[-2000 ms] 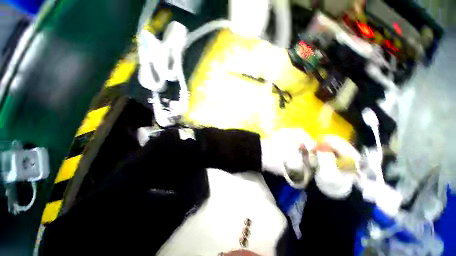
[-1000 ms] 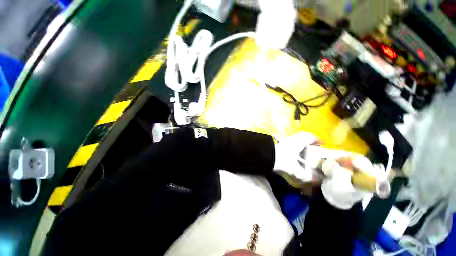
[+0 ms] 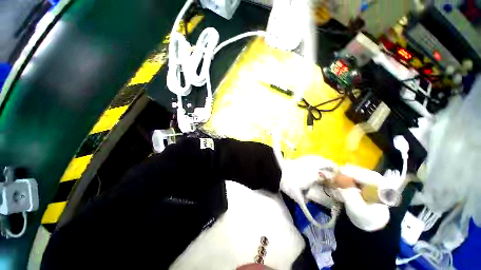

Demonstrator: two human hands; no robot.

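My left hand, in a white glove, is closed around a white cord that hangs below it in a loop. My right hand, gloved with some bare fingertips, touches it at the yellow mat's front edge. A tan rod with a white round end sticks out of my right hand's grip. Glove and cord blend, so any block between the hands cannot be told. The yellow mat bears a tied black lead. White socket blocks stand at its top, with thick looped cord at left.
A green board with red lights, a black adapter and a meter with red digits stand upper right. Clear bags are at right, a blue bin below. A socket block lies on the green belt, left.
The view has shifted slightly. My hands stay together near the mat's front edge. The cord loop now hangs lower from my left hand. The tan rod shows more plainly than two seconds ago.
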